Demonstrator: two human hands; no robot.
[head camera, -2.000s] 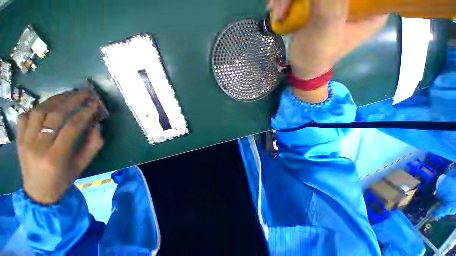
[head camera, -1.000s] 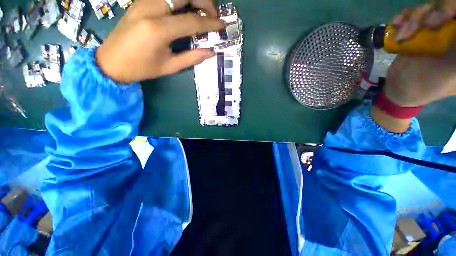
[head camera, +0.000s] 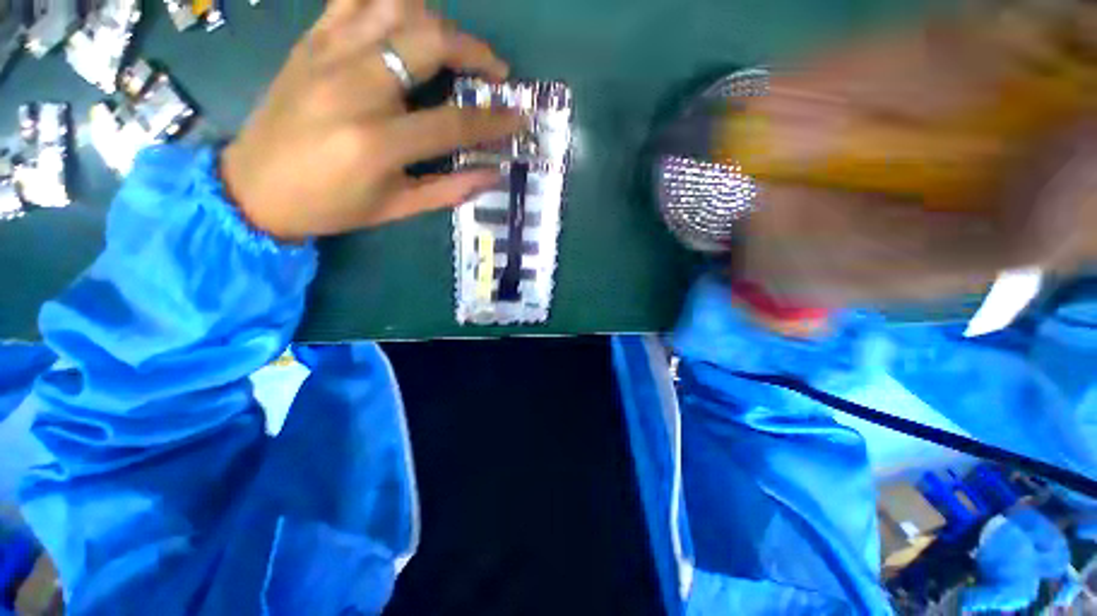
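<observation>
A silvery-white phone frame (head camera: 538, 259) with a dark central strip lies upright on the green bench mat. My left hand (head camera: 349, 132), with a ring, lies over its upper left part, fingers on the small silver board (head camera: 547, 102) at the far end. Whether the fingers grip it or only press is hidden. My right hand (head camera: 890, 229) is strongly blurred and is closed around the yellow-orange electric screwdriver (head camera: 890, 144), pointing left. The driver's nose is over the round perforated screw tray (head camera: 700, 199), which is partly hidden by the hand. The bit tip is not clear.
Loose silver-and-dark boards (head camera: 132, 120) lie on the mat at the upper left. A white paper sheet (head camera: 1006, 301) is at the right. A black cord (head camera: 890, 421) runs from my right sleeve to the right edge. Cardboard boxes and blue bins stand at the lower right.
Over two seconds my left hand has moved from the left boards onto the phone frame's far end. In the last second, my right hand and screwdriver have moved left, towards the frame.
</observation>
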